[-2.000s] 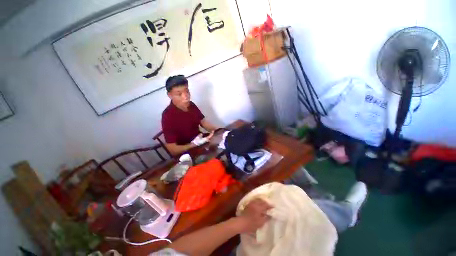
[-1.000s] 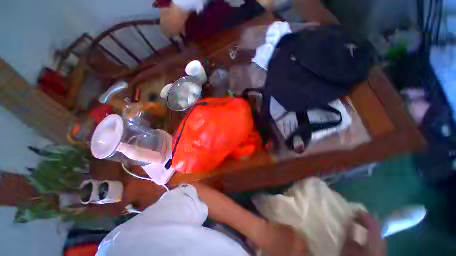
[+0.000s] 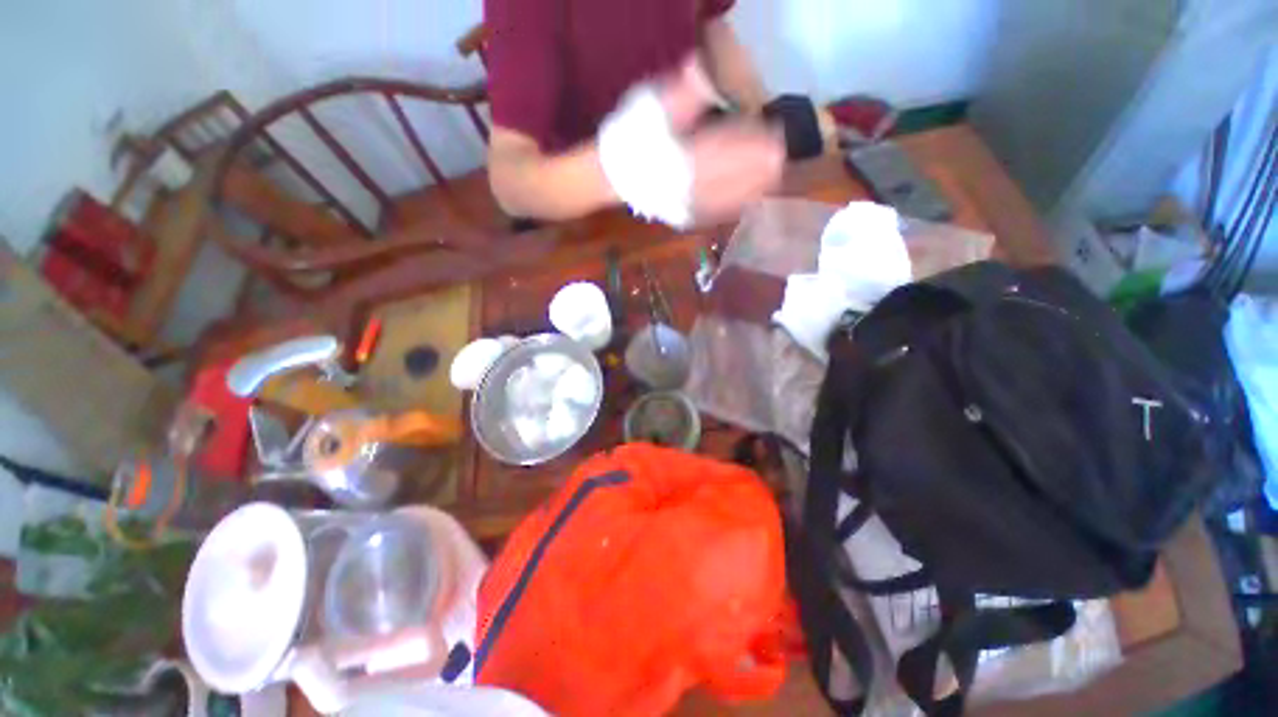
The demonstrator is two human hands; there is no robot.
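Observation:
Neither of my hands shows; only a bit of white sleeve point(image 3: 442, 699) is at the bottom edge. The cream garment is out of the picture. Nearest in front of me on the dark reddish table point(image 3: 1205, 602) lie an orange-red bag point(image 3: 659, 581) with a dark zip line and a black backpack point(image 3: 1023, 434) with loose straps and a small pale logo. An electric kettle point(image 3: 372, 581) with a pale pink lid and base stands at the lower left. A metal bowl point(image 3: 537, 399) holding white cups is behind the orange-red bag.
A person in a dark red shirt point(image 3: 596, 70) is across the table, hands blurred, with a white wrap point(image 3: 645, 154) on one. A curved-back wooden chair point(image 3: 372, 161), crumpled white tissue point(image 3: 858, 266), clear plastic point(image 3: 750, 367), a dark flat slab point(image 3: 897, 182) and plants point(image 3: 91, 616) surround the table's objects.
The view has moved closer over the table. My arm and the cream garment have gone out of the picture. The other person's torso and hands have come into view.

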